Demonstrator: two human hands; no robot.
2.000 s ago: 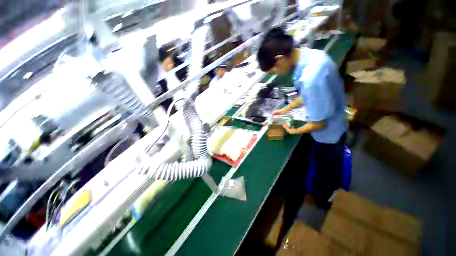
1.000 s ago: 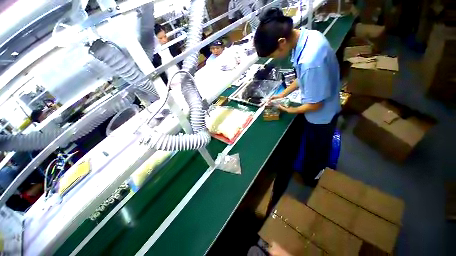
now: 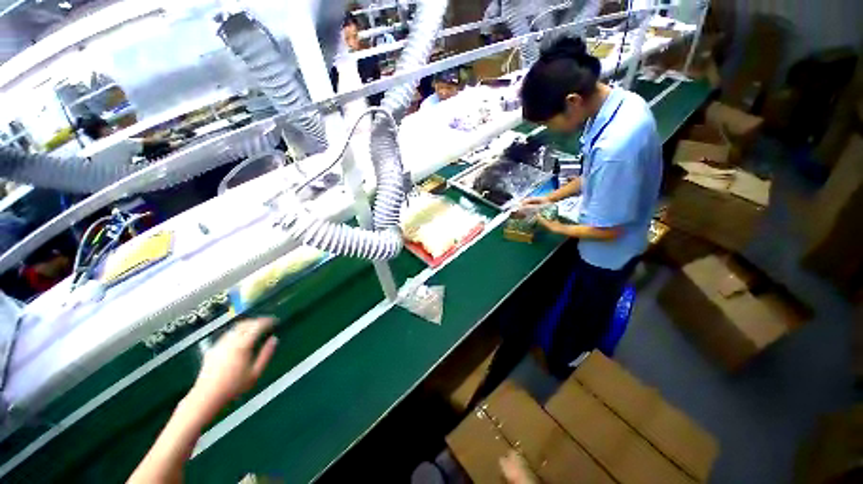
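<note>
My left hand (image 3: 235, 361) reaches in from the bottom left over the green belt (image 3: 355, 378). It is blurred; its fingers look apart and I see nothing held. Small silvery metal parts (image 3: 184, 323) lie in a row beyond it. My right hand (image 3: 516, 468) is small, blurred and cut off by the bottom edge, over a closed brown carton (image 3: 506, 430); its grip cannot be told. A clear bag of small parts (image 3: 424, 301) lies on the belt, ahead and to the right of my left hand.
A person in a light blue shirt (image 3: 620, 170) stands at the belt, handling parts by a small tan box (image 3: 519, 230). A ribbed hose (image 3: 386, 189) hangs over the white shelf. Cream parts (image 3: 440, 225) lie on a red tray. Open cartons (image 3: 733, 298) stand right.
My left hand has come into view over the belt. The hand at the bottom edge has moved slightly right over the carton. The view has shifted, so the belt scene sits further right.
</note>
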